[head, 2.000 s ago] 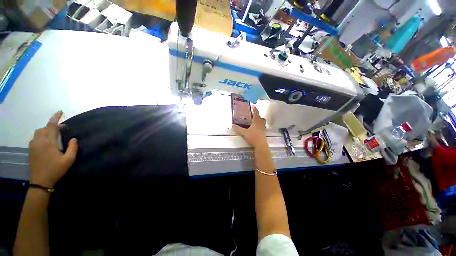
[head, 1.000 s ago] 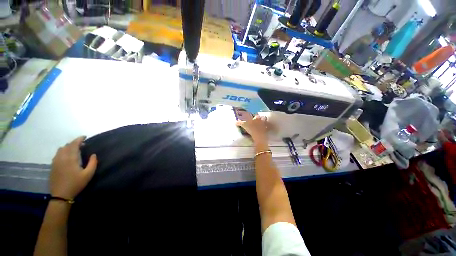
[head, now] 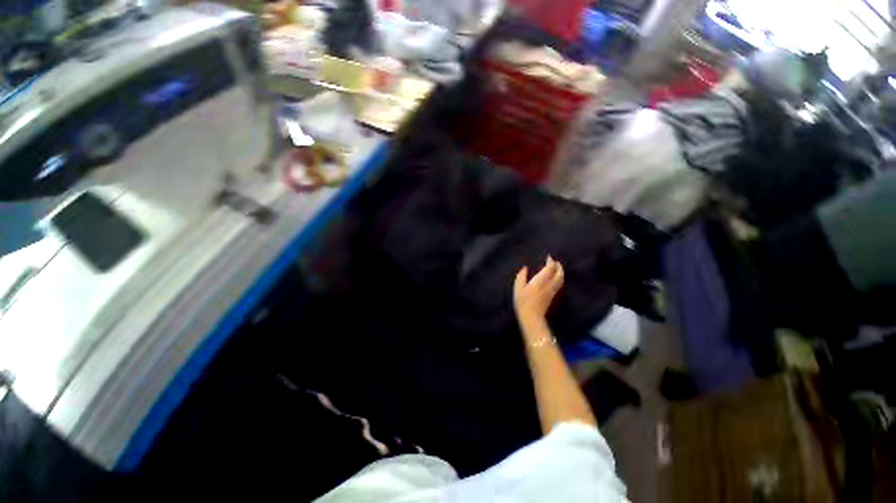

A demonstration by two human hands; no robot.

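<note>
The view is blurred and turned to the right. My right hand (head: 538,291) reaches over a large black garment bundle (head: 432,231) right of the table. Its fingers are apart and hold nothing that I can see; whether they touch the cloth is unclear. My left hand is not in view. The white sewing machine (head: 167,147) with its dark panel stands at the left. The mobile phone (head: 98,230) lies on the machine bed. A bit of dark cloth (head: 34,457) shows at the lower left edge. The needle is out of view.
Red and yellow scissors (head: 316,168) and dark snips (head: 246,205) lie on the table near its blue edge (head: 231,316). A red basket or crate (head: 531,113) stands behind the black bundle. Pale bags and cloth lie beyond it. A brown box (head: 732,437) stands at the lower right.
The view has swung to the right. My right hand has left the phone on the machine bed and moved out over the black bundle. My left hand has gone out of the picture.
</note>
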